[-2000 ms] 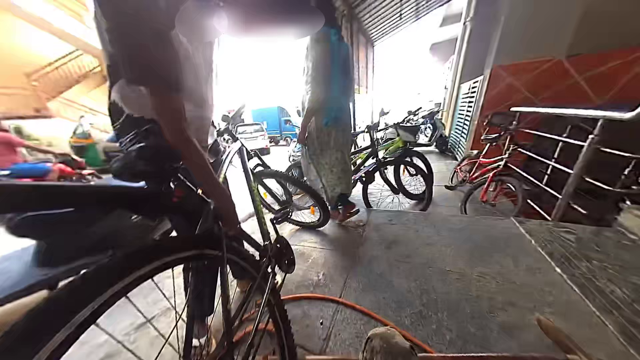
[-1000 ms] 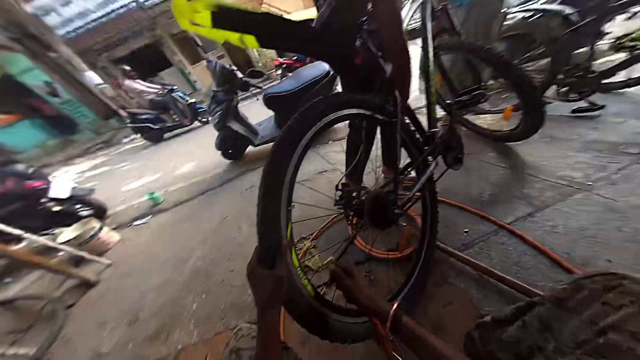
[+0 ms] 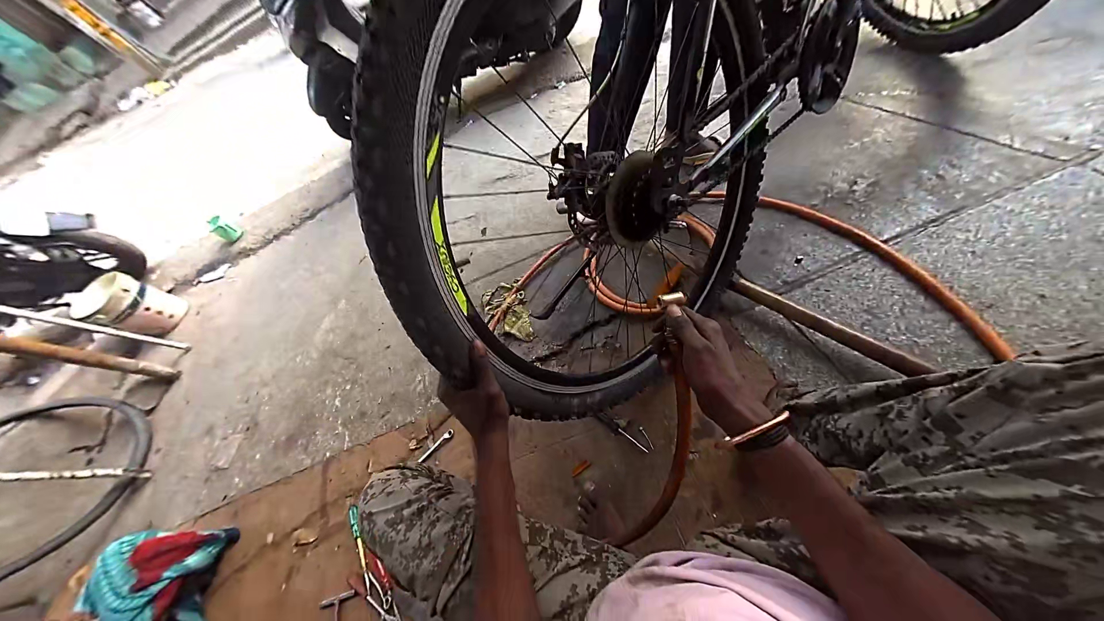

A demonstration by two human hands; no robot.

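Observation:
A bicycle's rear wheel with a knobby tyre (image 3: 392, 259) stands upright before me, its sprocket cluster (image 3: 636, 198) and chain on the right side. My left hand (image 3: 476, 392) grips the tyre low on the left. At the lower right of the rim, my right hand (image 3: 703, 358) holds a small brass-coloured fitting (image 3: 671, 298), which seems to sit at the end of the orange hose (image 3: 677, 466) hanging below that hand. Whether the fitting touches a valve cannot be told. More orange hose (image 3: 897, 254) curves over the ground behind the wheel.
A spanner (image 3: 435, 446), a green-handled screwdriver (image 3: 355, 526) and other tools lie near my knee. A teal and red cloth (image 3: 159, 569) is at the lower left, below a loose tyre (image 3: 138, 440). Beyond are a bucket (image 3: 129, 302) and a person's legs behind the wheel.
The view has swung from the parked bicycles down to this wheel. My left hand stays at the tyre; my right hand has moved from near the spokes to the rim's lower right.

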